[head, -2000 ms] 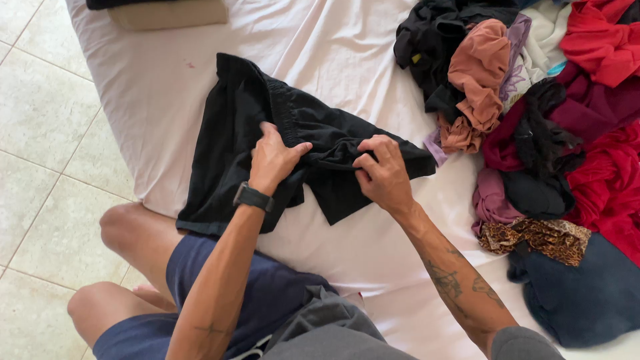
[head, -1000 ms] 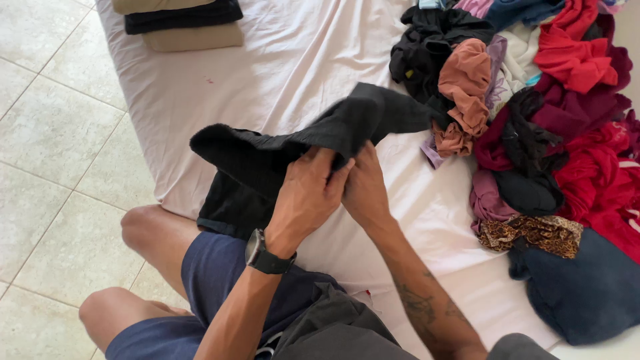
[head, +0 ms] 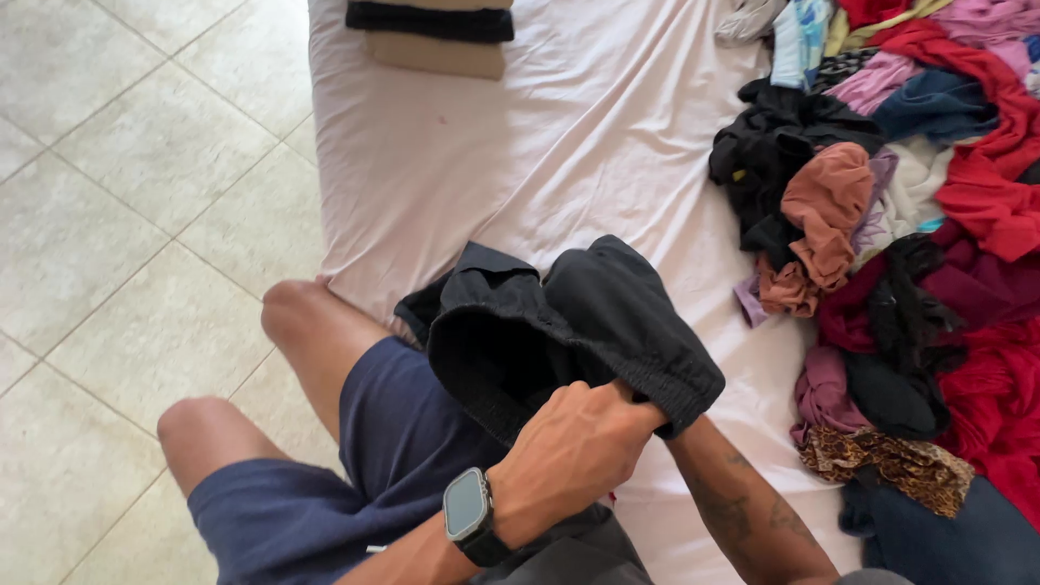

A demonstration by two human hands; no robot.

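A black garment with a gathered elastic waistband (head: 634, 317), apparently shorts, is lifted above my lap and the bed edge. Its waist opening faces me, with dark fabric inside. My left hand (head: 581, 443), with a smartwatch (head: 466, 505) on the wrist, grips the waistband at its near side. The right forearm (head: 731, 496) comes up from the lower right and passes behind the garment's right end; my right hand is hidden by the cloth, so its grip cannot be seen.
The pale pink bed sheet (head: 422, 171) lies under the work. A folded stack of beige and black cloth (head: 435, 53) rests at the top. A loose heap of mixed clothes (head: 910, 268) covers the right side. Tiled floor (head: 114, 268) lies left, beyond my bent knees.
The black garment lay spread on the bed two seconds ago with both hands on it. It is now raised and bunched, its waist open toward me, and my right hand has gone behind it.
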